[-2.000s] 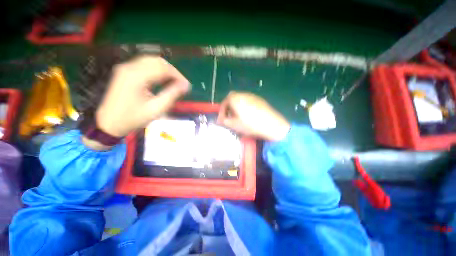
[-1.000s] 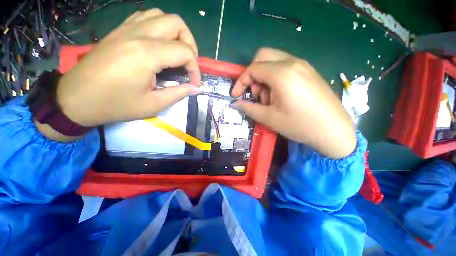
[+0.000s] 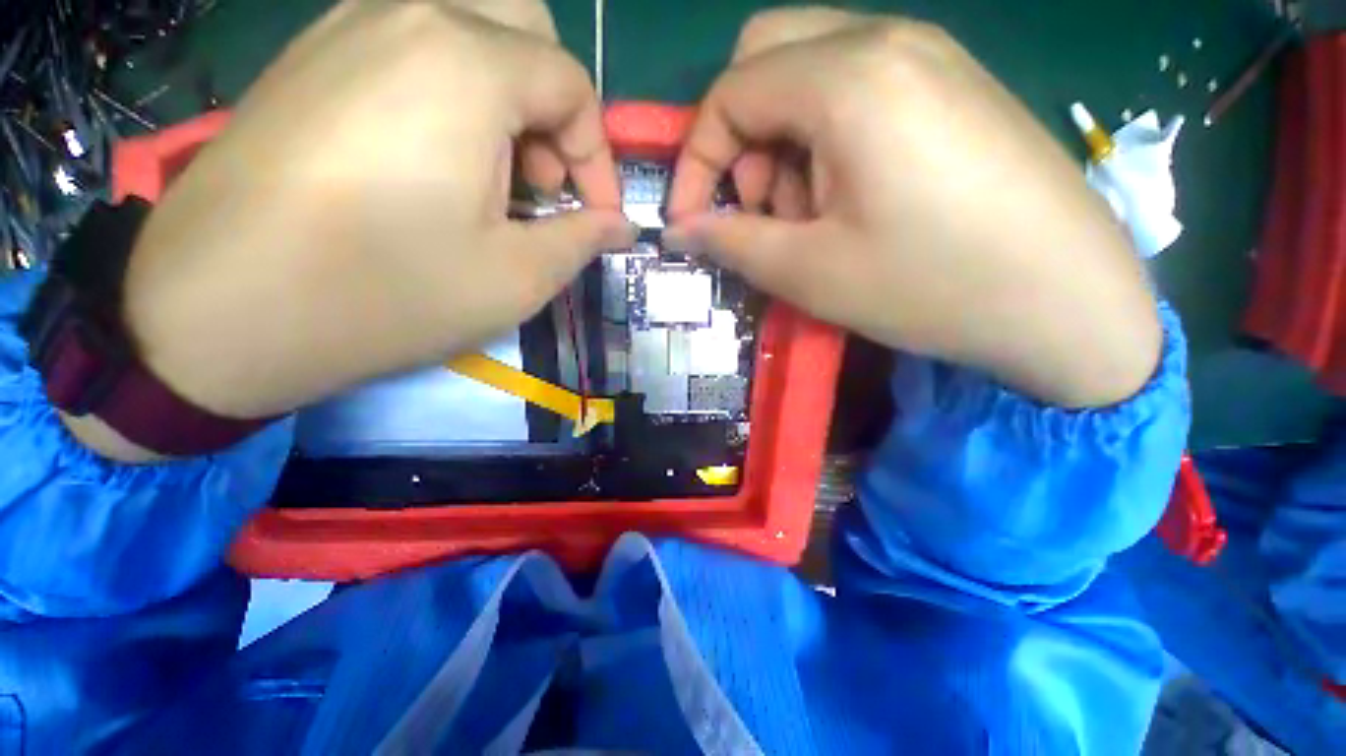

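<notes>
An open tablet (image 3: pixel 546 476) lies in a red foam tray (image 3: pixel 517 541) in front of me. The silver-white battery (image 3: pixel 421 411) fills its left part, with a yellow-orange flex cable (image 3: pixel 517 384) lying diagonally over it. The mainboard (image 3: pixel 682 347) is on the right. My left hand (image 3: pixel 369 222) and my right hand (image 3: pixel 915 207) meet over the board's far end, thumb and forefinger pinched. A tiny dark piece, seemingly a black flex cable (image 3: pixel 650 236), shows between their fingertips. My fingers hide its ends, and contact with a connector cannot be told.
A dark pile of thin strips (image 3: pixel 59 118) lies at the far left of the green bench (image 3: pixel 1019 45). A white crumpled scrap (image 3: pixel 1144 185) is at right, with another red tray (image 3: pixel 1306 222) beyond it. A red strap (image 3: pixel 1190 514) hangs by my right elbow.
Both hands came down over the tablet from its far side and now pinch close together at the board's far end. The view has moved closer, and the fingertips are nearer each other.
</notes>
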